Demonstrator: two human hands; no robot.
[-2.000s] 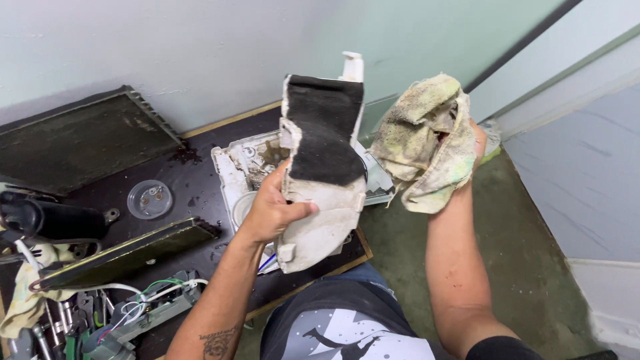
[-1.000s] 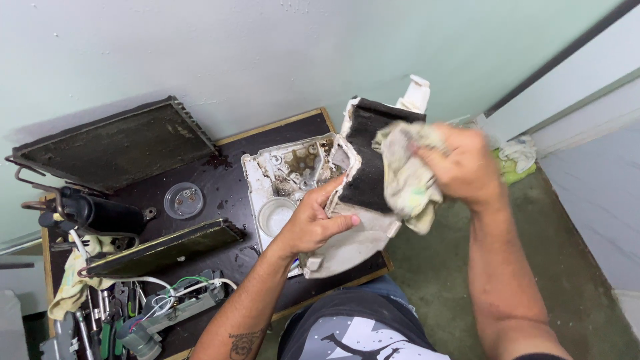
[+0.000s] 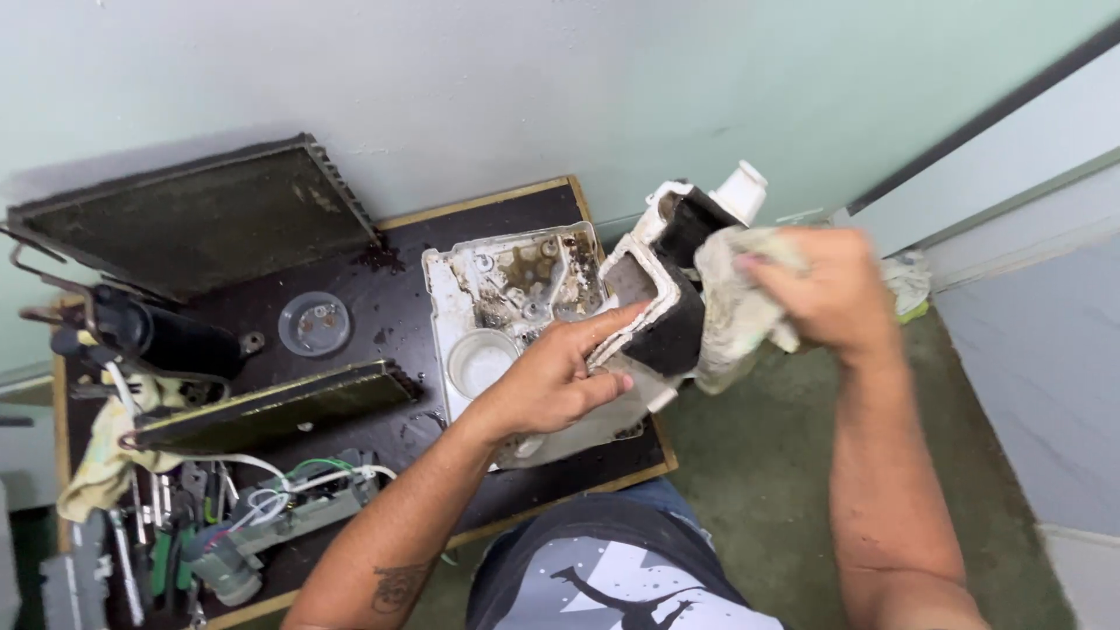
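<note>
My left hand (image 3: 560, 376) grips a white plastic housing part (image 3: 639, 262) by the edge of its opening, with black foam on its surface. The part is tilted, above the right side of a dirty white plastic base (image 3: 442, 324) that lies on the dark table. My right hand (image 3: 818, 284) holds a stained, light-coloured cloth (image 3: 731, 306) against the right side of the part. The cloth covers some of the black foam and hides my right fingertips in part.
On the dark table (image 3: 525, 206) are a large finned heat exchanger (image 3: 201, 214), a smaller one (image 3: 289, 407), a black compressor (image 3: 184, 337), a clear dish with small parts (image 3: 315, 324), hand tools (image 3: 166, 534) and a wired grey module (image 3: 289, 516). Another cloth (image 3: 907, 280) lies at right.
The cloth was apart from the housing part two seconds ago and is now against it. The part has been turned, so its opening faces the left. The view has shifted.
</note>
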